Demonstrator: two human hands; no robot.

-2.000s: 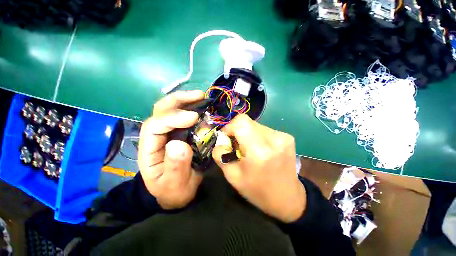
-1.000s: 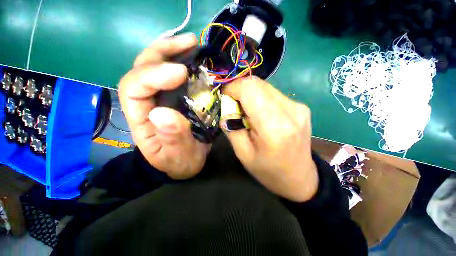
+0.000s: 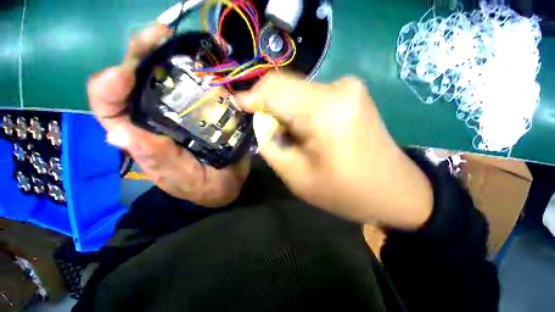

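My left hand (image 3: 164, 161) holds the black camera head (image 3: 143, 100) from below and the left, with its open side and silvery circuit board (image 3: 210, 119) facing up. My right hand (image 3: 341, 143) is blurred at the head's right edge, its finger and thumb pinched near the wires. A pale and dark slim tool, seemingly tweezers (image 3: 268, 129), shows partly between its fingers; its tip is unclear. Red, yellow, blue and purple wires (image 3: 246, 67) run from the board to the round black base housing (image 3: 313, 30) above, which the top edge cuts off.
A tangled pile of thin white loops (image 3: 487, 73) lies right on the green bench (image 3: 359, 55). A blue bin (image 3: 91, 177) with small silvery modules stands lower left. A cardboard box (image 3: 502, 183) with white and dark parts is lower right. A white cable end (image 3: 176, 12) shows at the top.
The view has moved closer, and the base housing has shifted up and left. The camera head has been turned, so its board shows more openly. My right hand's fingers have moved slightly left and up.
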